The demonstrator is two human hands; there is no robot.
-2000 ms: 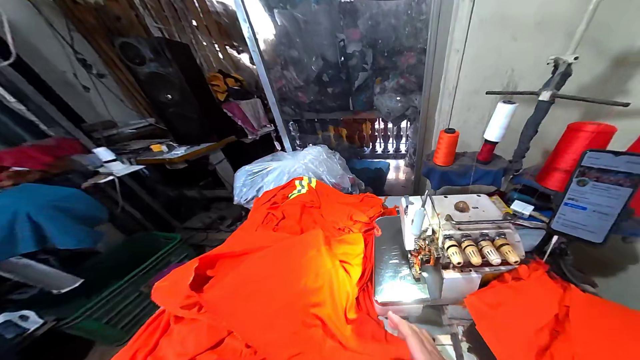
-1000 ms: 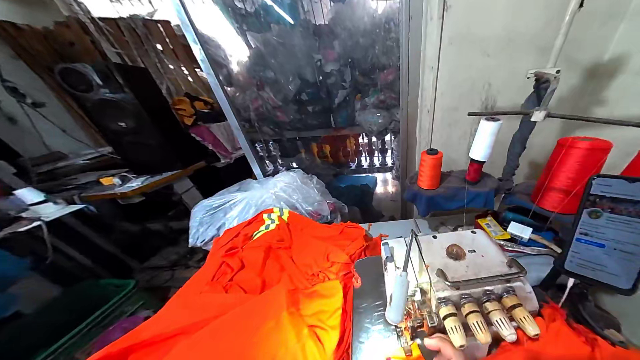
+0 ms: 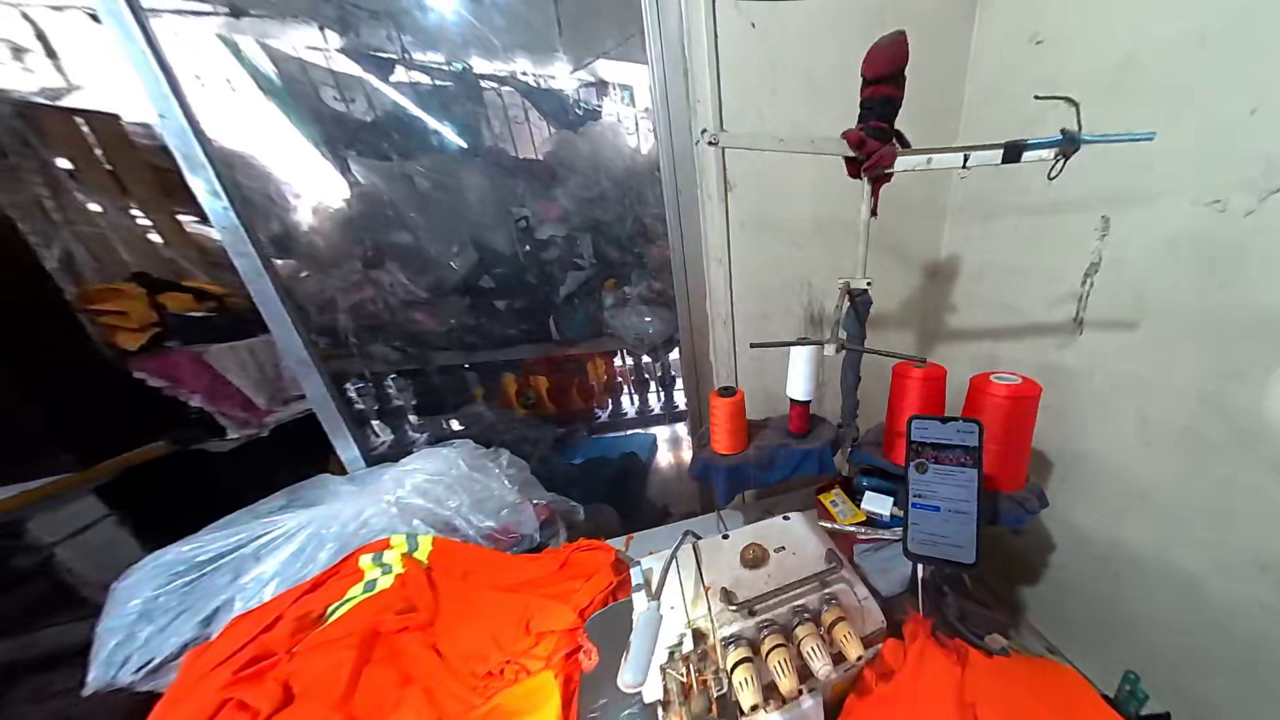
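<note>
Neither my left hand nor my right hand shows in the head view. An overlock sewing machine [image 3: 770, 590] stands at the bottom centre, with several tension dials [image 3: 792, 650] along its front. Left of it lies a heap of orange cloth [image 3: 450, 620] bearing a yellow and grey checked strip [image 3: 380, 575]. More orange cloth [image 3: 970, 685] lies to the right of the machine, cut off by the lower frame edge. Behind the machine stand an orange thread cone [image 3: 728, 422], a white thread spool [image 3: 802, 372] and two large red thread cones [image 3: 916, 405].
A phone [image 3: 942, 490] stands upright right of the machine. Behind it rises a thread stand [image 3: 864, 240] with crossbars. A clear plastic bag [image 3: 330, 520] lies behind the cloth at left, before a metal-framed glass panel [image 3: 480, 230]. A pale wall [image 3: 1130, 400] bounds the right side.
The view has tilted up and turned right. The hand seen at the machine's front in the earlier frames is out of view now.
</note>
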